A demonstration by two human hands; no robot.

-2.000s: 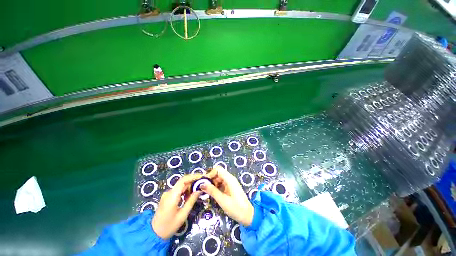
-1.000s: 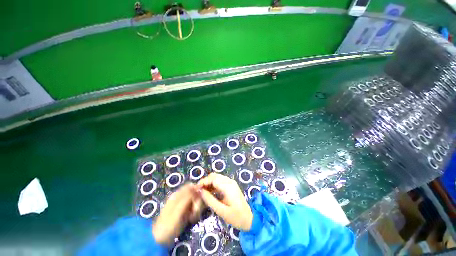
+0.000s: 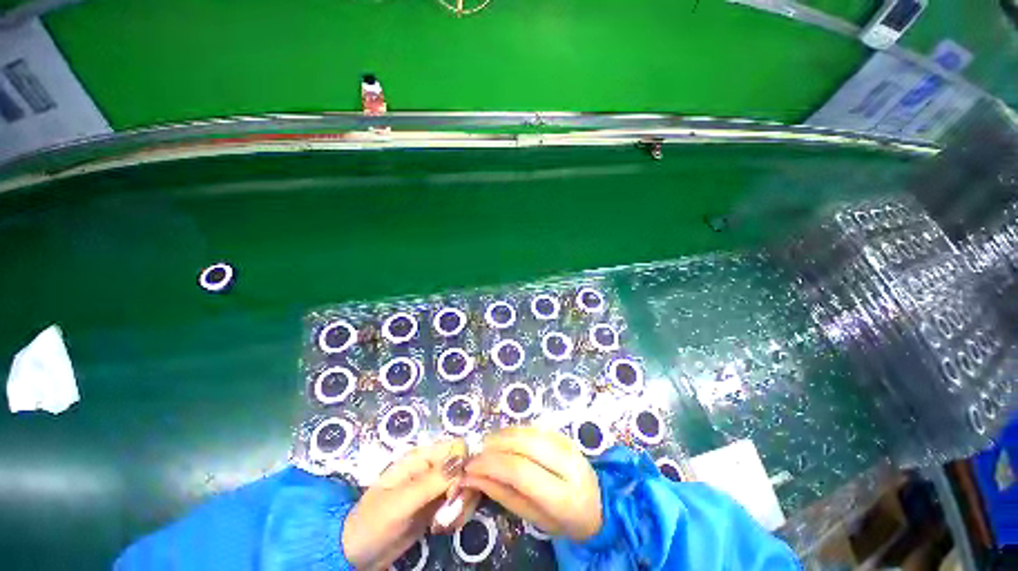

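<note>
A clear blister tray (image 3: 304,418) filled with ring modules (image 3: 454,364) lies in front of me, each with a white ring and dark centre. My left hand (image 3: 404,502) and my right hand (image 3: 536,477) meet fingertip to fingertip above its near part. Their fingers are closed together around a small pale part (image 3: 450,511), mostly hidden; I cannot tell exactly what it is. The hands cover several pockets. One ring module (image 3: 217,277) lies alone on the green surface, left of the tray's far corner.
An empty-looking clear tray (image 3: 726,323) lies to the right. A tall stack of clear trays (image 3: 949,335) stands at far right. White paper (image 3: 42,371) lies at left, and a white card (image 3: 739,480) lies right of my right sleeve. A green panel with a rail (image 3: 558,139) is behind.
The view has shifted. The module held two seconds ago is no longer seen in the hands; one lies on the green surface, farther left of the tray than a second ago. The hands stay together.
</note>
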